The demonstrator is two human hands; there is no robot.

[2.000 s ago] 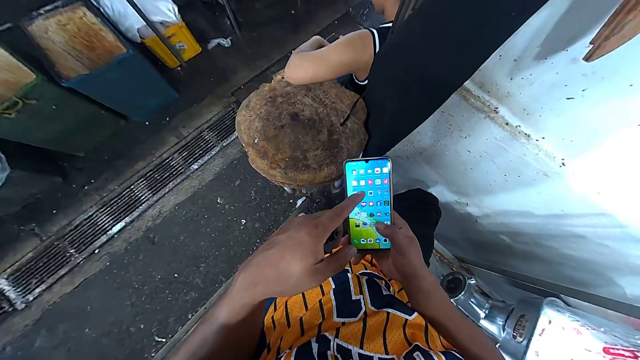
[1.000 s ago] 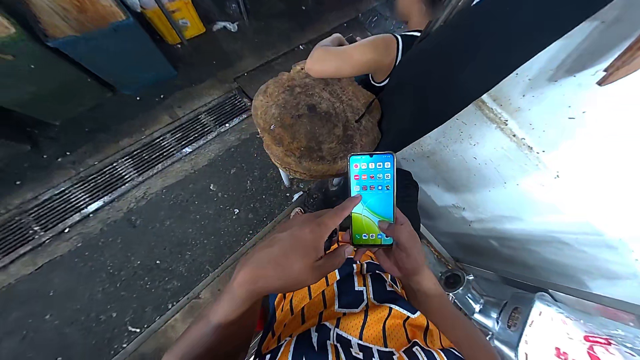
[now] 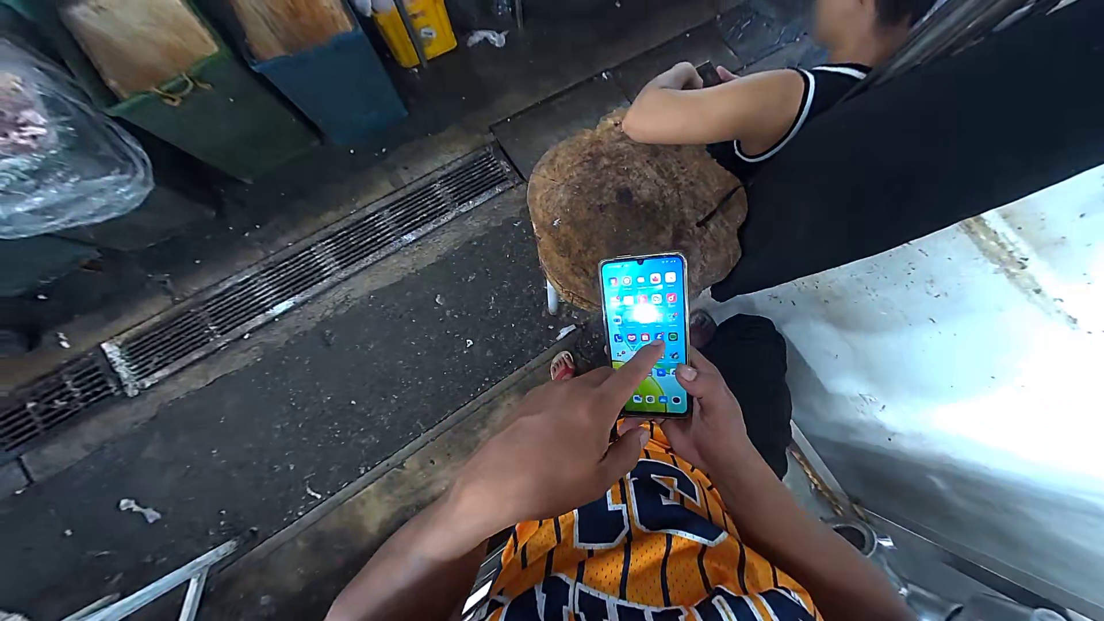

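Observation:
A smartphone (image 3: 642, 362) with a lit home screen of app icons stands upright in front of my chest. My right hand, which comes in from the right of my body in view (image 3: 711, 410), is closed around its lower right edge, the thumb resting on the frame. From the left, my left hand (image 3: 569, 431) reaches across with its index fingertip at the right-hand icons of the screen; its thumb points toward the phone's bottom edge and it holds nothing. Behind the phone is a round, worn wooden block (image 3: 630, 198).
A person's arm (image 3: 716, 108) leans on the block's far edge. A floor drain grate (image 3: 319, 263) runs diagonally at left. Green and blue bins (image 3: 336, 86), a yellow container (image 3: 427, 34) and a clear plastic bag (image 3: 69, 172) stand beyond. A white surface (image 3: 940, 336) lies at right.
My left index fingertip has moved from the left part of the phone screen to its right part. My right hand keeps its hold on the phone.

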